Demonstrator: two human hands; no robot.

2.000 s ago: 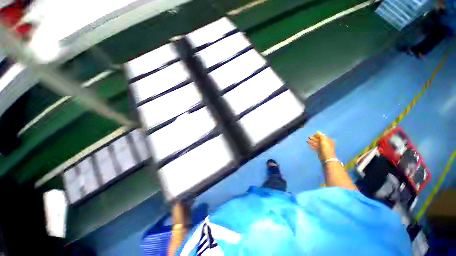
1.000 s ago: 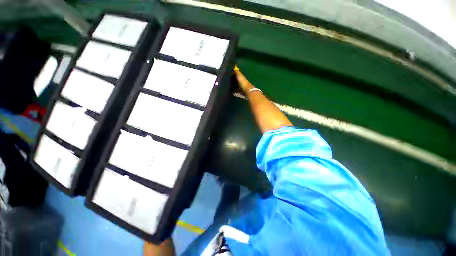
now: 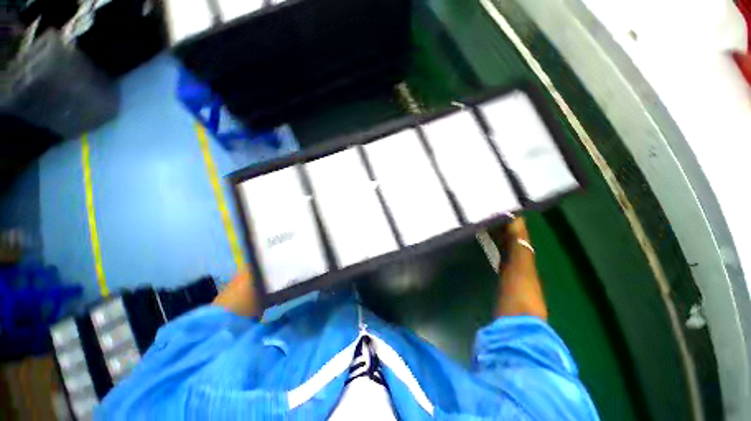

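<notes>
A long black foam tray [image 3: 384, 200] with a row of several pockets, each covered by a white film sheet, is held up in front of my body. It tilts up to the right. My left hand [image 3: 239, 293] is at its lower left corner, with the fingers hidden by the tray. My right hand [image 3: 514, 232] is at its lower edge near the right end, fingers mostly hidden under the tray. A black tray stack [image 3: 305, 62] with white rectangles on top stands beyond it, cut off by the top edge.
The green conveyor belt [image 3: 593, 271] and its pale curved frame [image 3: 659, 123] run along the right. Blue floor [image 3: 156, 181] with yellow lines is at the left. More trays with white rectangles [image 3: 115, 329] are at the lower left. A grey bin [image 3: 62, 86] is at the upper left.
The view has turned. One tray is now held apart from the other, crosswise before me, and both hands are at its near side. A tray stack now shows at the top.
</notes>
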